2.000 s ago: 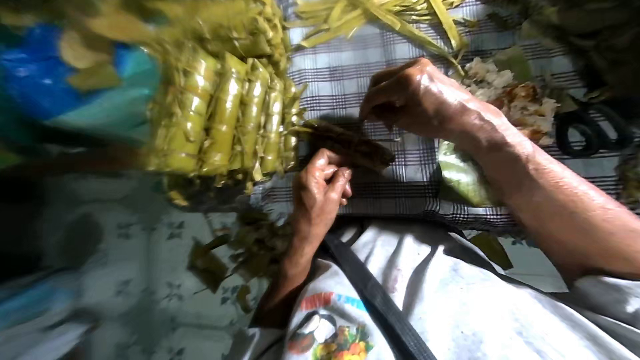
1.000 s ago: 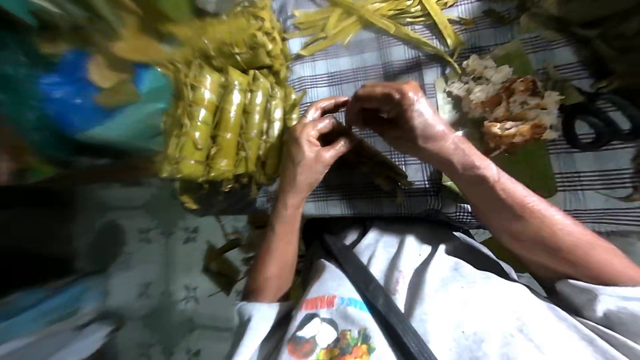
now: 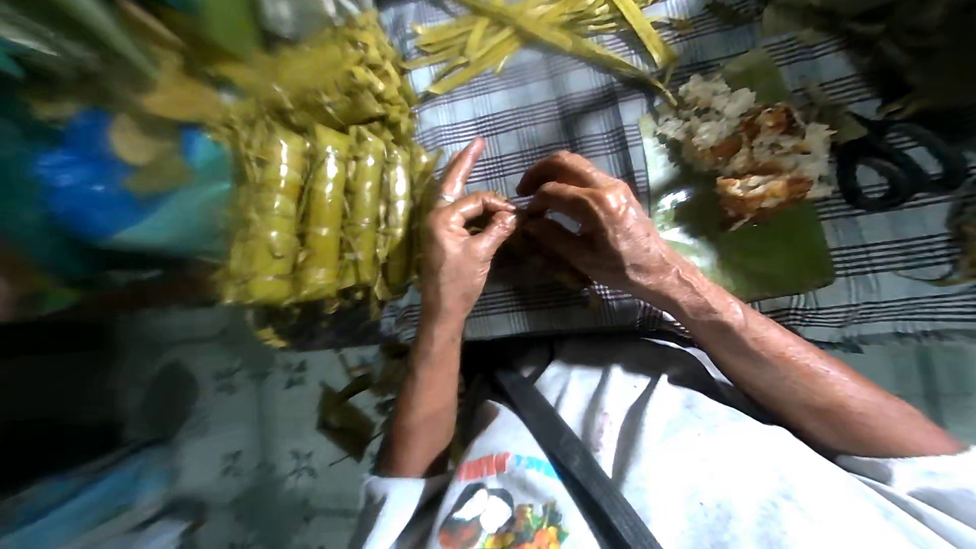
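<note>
My left hand and my right hand meet over the checked cloth, fingertips pinching a thin dark strip between them. Below the fingers lies a dark leaf-wrapped roll, mostly in shadow and partly hidden by my right hand. My left index finger points upward, a ring on one finger. Left of my hands, several glossy leaf-wrapped parcels lie side by side, tied with strips. To the right, white rice and browned meat pieces rest on a green leaf.
Yellow-green leaf strips lie at the top of the checked cloth. Black-handled scissors lie at the right. A blue plastic bag is at the left. Leaf scraps lie on the tiled floor.
Two seconds ago my hands were apart, the right one higher; now their fingertips meet. My left index finger has straightened upward since the last earlier frame.
</note>
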